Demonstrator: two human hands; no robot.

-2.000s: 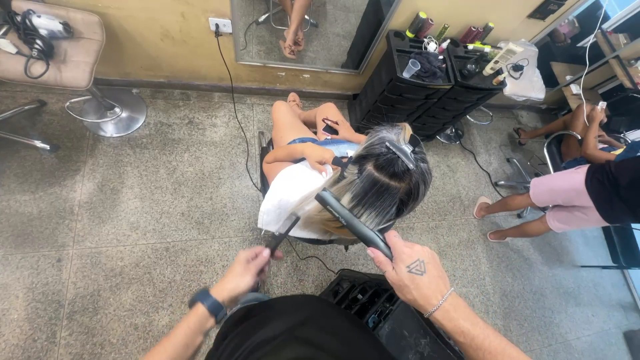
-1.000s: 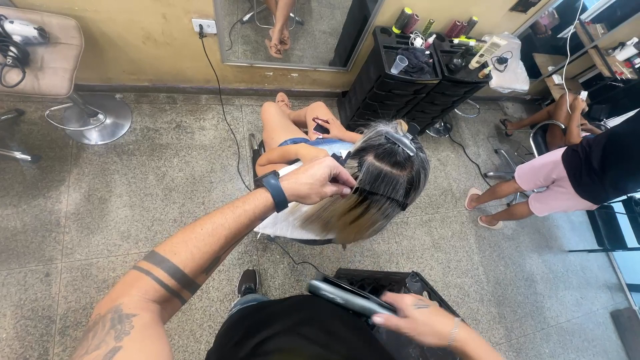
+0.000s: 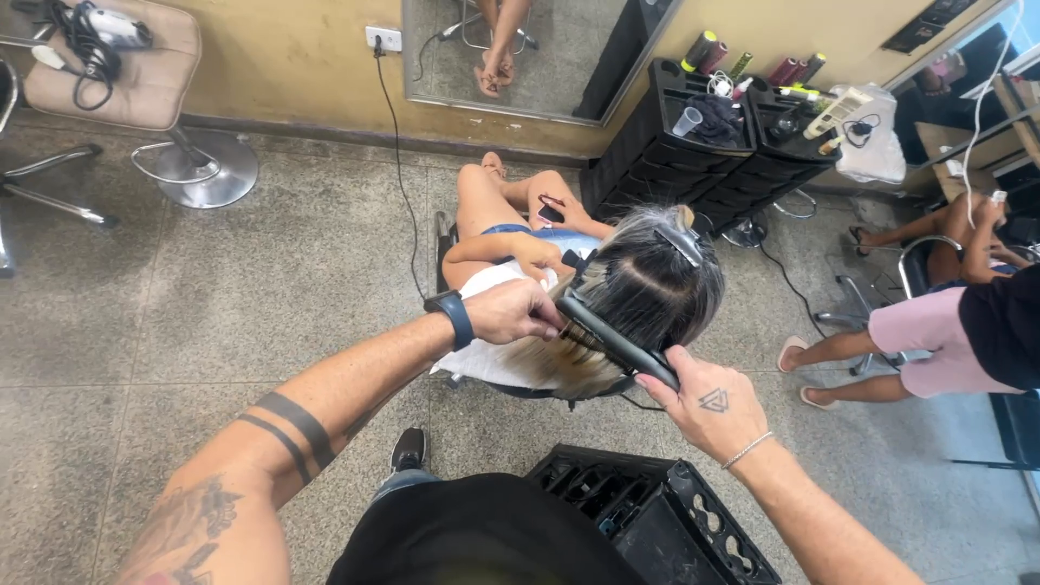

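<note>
A seated person's long hair (image 3: 650,280), dark at the crown and blond at the ends, lies below me, with a silver sectioning clip (image 3: 679,241) near the top. My right hand (image 3: 707,398) grips a dark hair straightener (image 3: 613,337), whose plates lie across the hair on its left side. My left hand (image 3: 516,313) is closed beside the straightener's tip, on a comb (image 3: 587,340) whose teeth run through the hair under the straightener. A white towel (image 3: 479,366) covers the seated person's shoulder and back. A phone (image 3: 551,213) rests in that person's hand.
A black plastic trolley (image 3: 642,520) stands by my body. Black drawer units (image 3: 674,154) with bottles and a cup stand under the mirror (image 3: 520,57). A hair dryer (image 3: 118,28) lies on a beige stool (image 3: 154,89). A person in pink shorts (image 3: 934,341) stands at right.
My right hand has brought the straightener up from near the trolley to the hair. My left hand stays beside the hair, now with the comb visible at its fingers.
</note>
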